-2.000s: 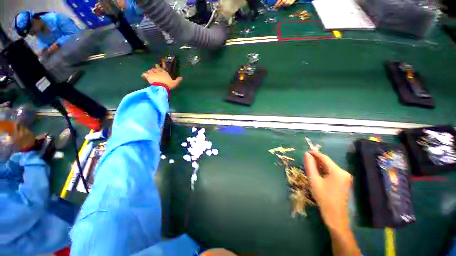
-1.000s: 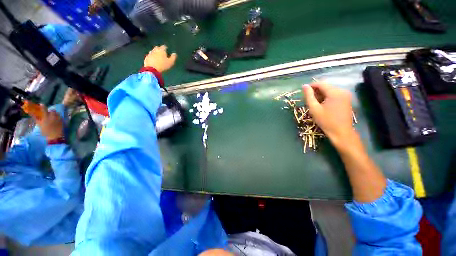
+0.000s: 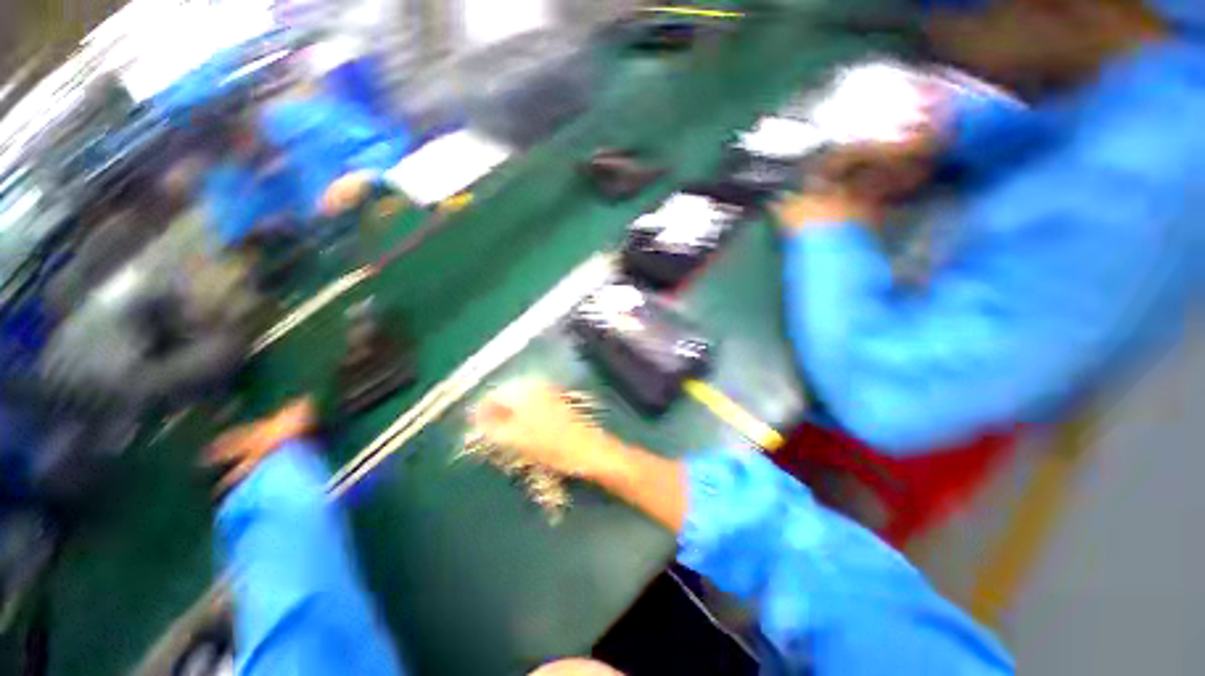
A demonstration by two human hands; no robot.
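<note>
The view is strongly blurred. My right hand [image 3: 535,420] is over the loose pile of thin tan strip parts [image 3: 545,491] on the green mat; whether its fingers hold a strip cannot be told. My left hand [image 3: 262,442] reaches out over the conveyor lane at the left, small and blurred; whether it holds anything cannot be told. A phone housing on a thick black block [image 3: 641,346] lies beyond my right hand, by yellow tape.
Black parts trays [image 3: 677,235] with white pieces lie behind the block. The lane's metal edge [image 3: 463,370] runs diagonally. Dark pads lie on the lane, one [image 3: 375,363] near my left hand. A person in a blue smock [image 3: 951,304] sits close at the right; others are across the bench.
The view has swung to the right, bringing the neighbouring person in at the right. The white pieces are no longer discernible. My right hand remains at the strip pile, my left over the lane.
</note>
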